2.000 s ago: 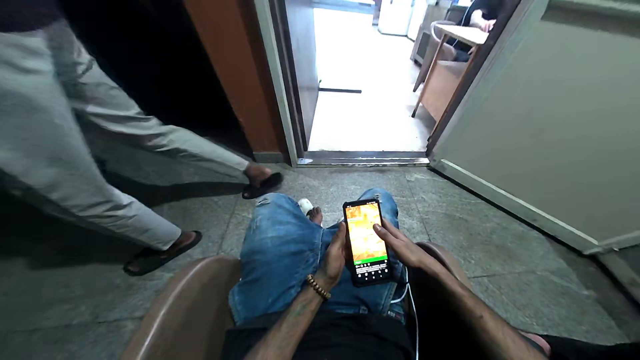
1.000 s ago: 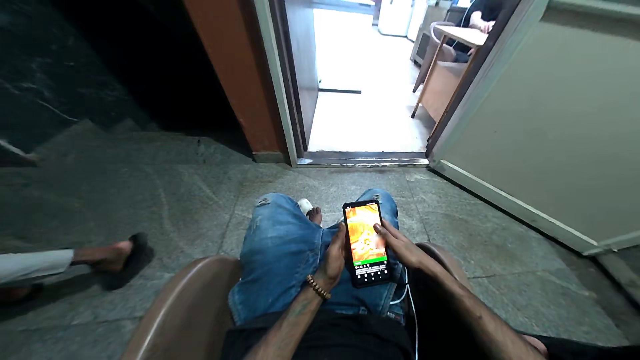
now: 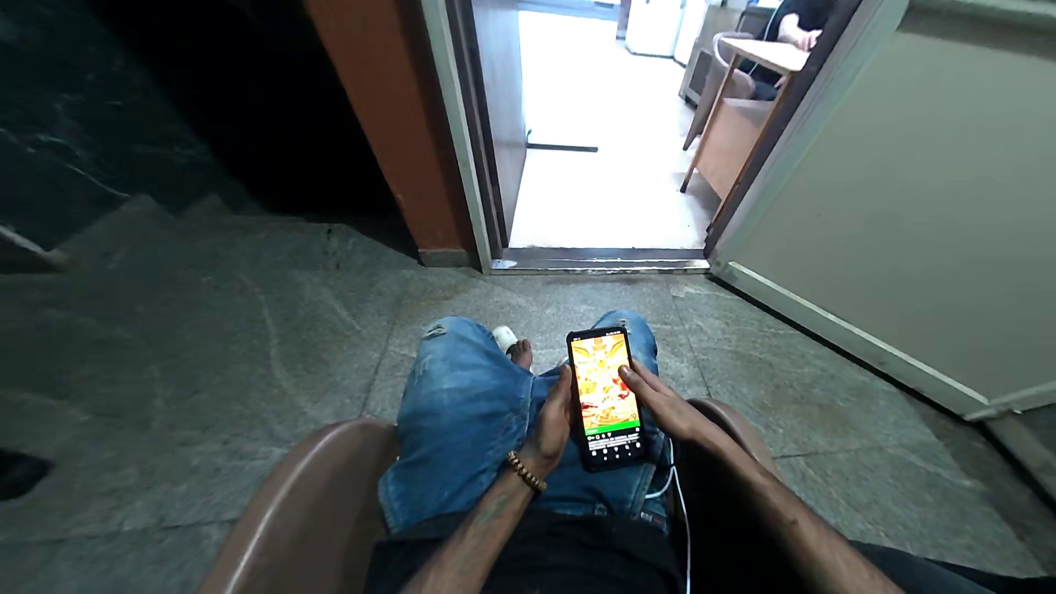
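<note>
A black smartphone (image 3: 607, 398) with a lit, brightly coloured screen stands tilted above my lap, between both hands. My left hand (image 3: 553, 425) grips its left edge, and a beaded bracelet (image 3: 526, 473) circles that wrist. Along the right edge, my right hand (image 3: 664, 402) holds the phone with the thumb over the screen. A white cable (image 3: 683, 511) runs down beside the phone's lower right; where it ends is hidden. Blue jeans (image 3: 462, 412) cover my legs beneath the hands.
I sit in a brown plastic chair (image 3: 318, 495). Ahead, a metal threshold (image 3: 606, 261) crosses an open doorway. Beyond it a person sits at a small wooden table (image 3: 767, 54). A pale panel (image 3: 932, 223) stands at right, a reddish-brown pillar (image 3: 392, 124) at left. A dark shoe (image 3: 21, 474) shows at the left edge.
A person in light trousers and dark sandals, at left in the earlier frames, has moved off to the left, nearly out of view. Both hands stay on the phone.
</note>
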